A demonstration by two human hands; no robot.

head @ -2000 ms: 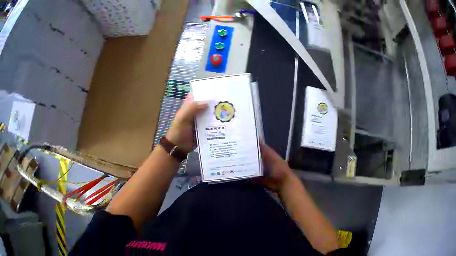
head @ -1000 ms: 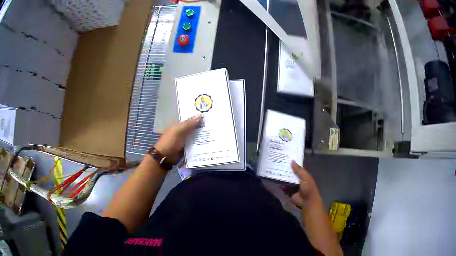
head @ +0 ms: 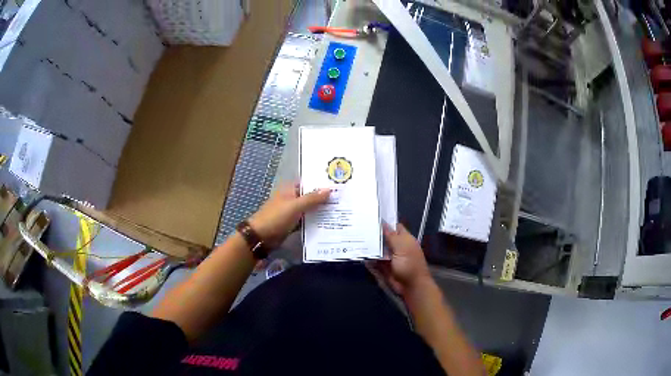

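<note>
My left hand [head: 283, 217] holds a small pile of white booklets [head: 340, 228] in front of my body, its thumb on the face of the top one beside the round yellow emblem. My right hand [head: 402, 257] is at the lower right edge of the pile, its fingers on a booklet [head: 388, 176] that sticks out to the right under the top one. Its other fingers are hidden. Another white booklet [head: 469, 194] lies face up on the black infeed belt [head: 408, 95], beyond the thin guide rail. One more [head: 479, 62] lies further up the belt.
Booklet stacks [head: 73, 88] stand at the left beside brown cardboard [head: 180, 110]. A blue control panel [head: 333, 77] is above the pile. A pale diagonal bar [head: 438, 73] crosses over the belt. A curved cart handle [head: 110, 294] with red ties is lower left. The machine frame is right.
My right hand has let go of the booklet it held over the belt and moved left to the pile. That booklet appears now on the belt. The view has shifted, with the pile still in my left hand.
</note>
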